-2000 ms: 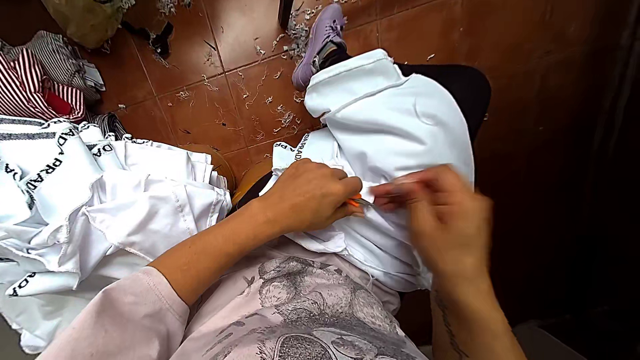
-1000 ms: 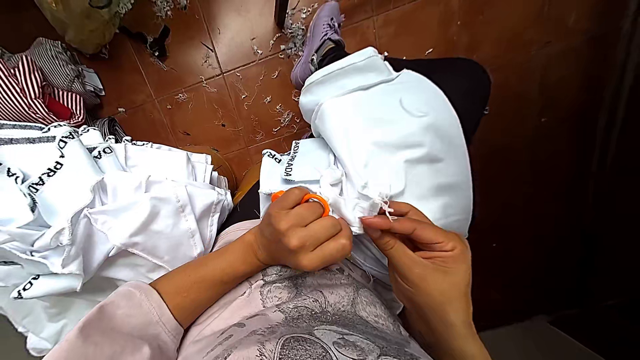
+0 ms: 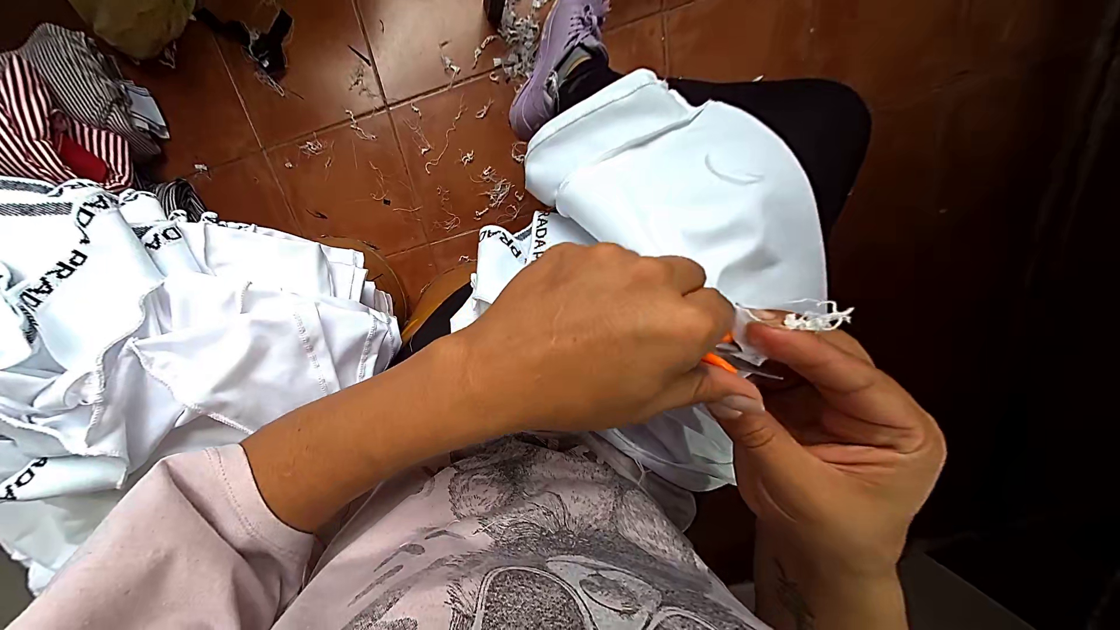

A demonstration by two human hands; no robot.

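My left hand [image 3: 604, 337] is closed around small scissors with orange handles [image 3: 719, 361], whose metal blade points right beside my right fingers. My right hand [image 3: 840, 429] pinches a corner of white fabric [image 3: 751, 341] between thumb and fingers. A tuft of loose white threads [image 3: 818, 317] stands out above its index finger. The white garment [image 3: 691, 192] lies over my lap and black-clad leg, with a ribbed band [image 3: 516, 249] bearing black lettering. My left hand covers most of the scissors' handles, and whether the blades are apart cannot be told.
A pile of white garments [image 3: 236, 324] with lettered bands lies at left. Behind it are striped cloths [image 3: 61, 114]. Thread scraps [image 3: 499, 188] litter the brown tiled floor [image 3: 324, 184]. A purple shoe [image 3: 556, 61] is at the top, beside a heap of lint.
Both hands have moved right since a second ago, carrying the fabric corner away from the lap. The scissors, whose orange loop showed above my left hand, now point toward my right fingers.
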